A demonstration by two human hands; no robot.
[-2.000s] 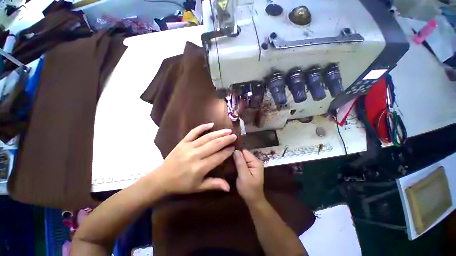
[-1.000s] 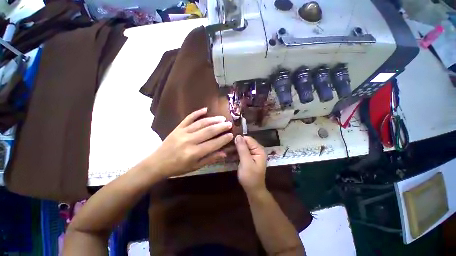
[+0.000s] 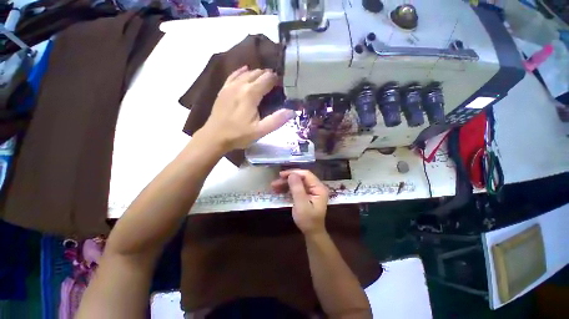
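A brown garment panel (image 3: 209, 81) lies bunched on the white table, left of and behind the presser foot (image 3: 302, 124). My left hand (image 3: 240, 109) lies on this panel with fingers spread and thumb pointing at the foot. The metal side plate (image 3: 281, 149) shows bare below my left thumb. My right hand (image 3: 307, 196) is in front of the machine bed, with thumb and fingertips pinched together. Whether anything thin is between them I cannot tell. More brown cloth (image 3: 274, 261) hangs below the table edge.
The overlock machine head (image 3: 399, 68) stands to the right of my hands. A long brown panel stack (image 3: 68, 118) lies over the left table edge. Snips (image 3: 493, 171) and red cloth (image 3: 472, 146) hang right of the machine. Pink pieces (image 3: 92, 252) show at lower left.
The brown panel has moved back off the side plate, uncovering it. My left hand has moved back and up with it. My right hand stays near the table's front edge.
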